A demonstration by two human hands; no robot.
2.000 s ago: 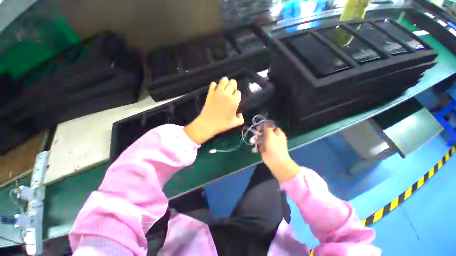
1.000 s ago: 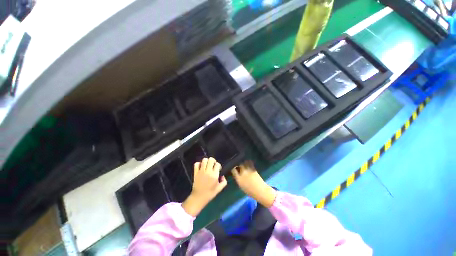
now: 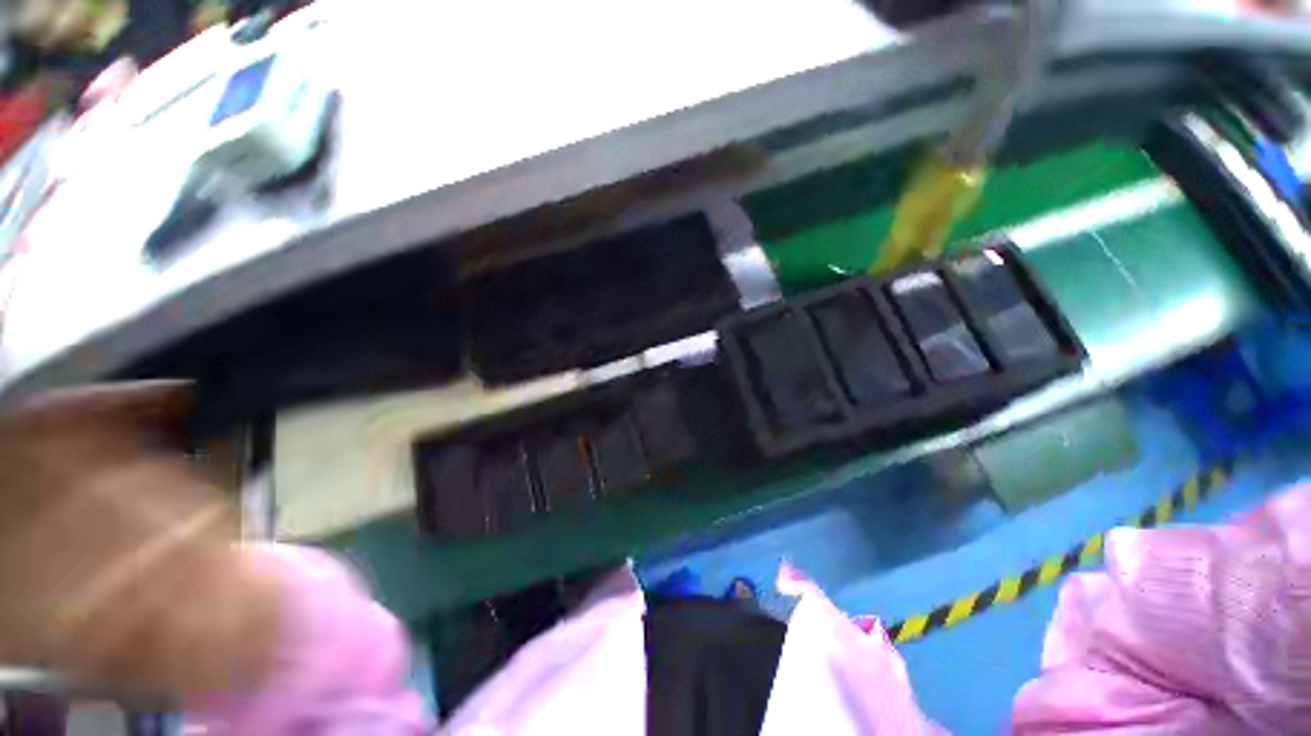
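Observation:
A black phone tray (image 3: 554, 463) with several dark slots lies on the green bench in front of me. A second black tray (image 3: 899, 350) at its right holds dark, glossy phones, some reflecting light. My left hand (image 3: 122, 554) is large and blurred at the left edge, raised near the camera and left of the trays. Its fingers and anything in them cannot be made out. My right hand is out of the picture; only its pink sleeve (image 3: 1165, 626) shows at the lower right.
A dark tray (image 3: 604, 295) lies behind the working tray, beside a pale board (image 3: 345, 457). A white shelf (image 3: 575, 86) above holds a blurred device (image 3: 266, 137). A yellow strip (image 3: 932, 213) stands behind the phones. Blue floor with yellow-black tape (image 3: 1064, 558) is at right.
My left hand has left the working tray and moved left and up close to the camera. My right hand has moved right, out of the picture. The view has shifted, showing more shelf.

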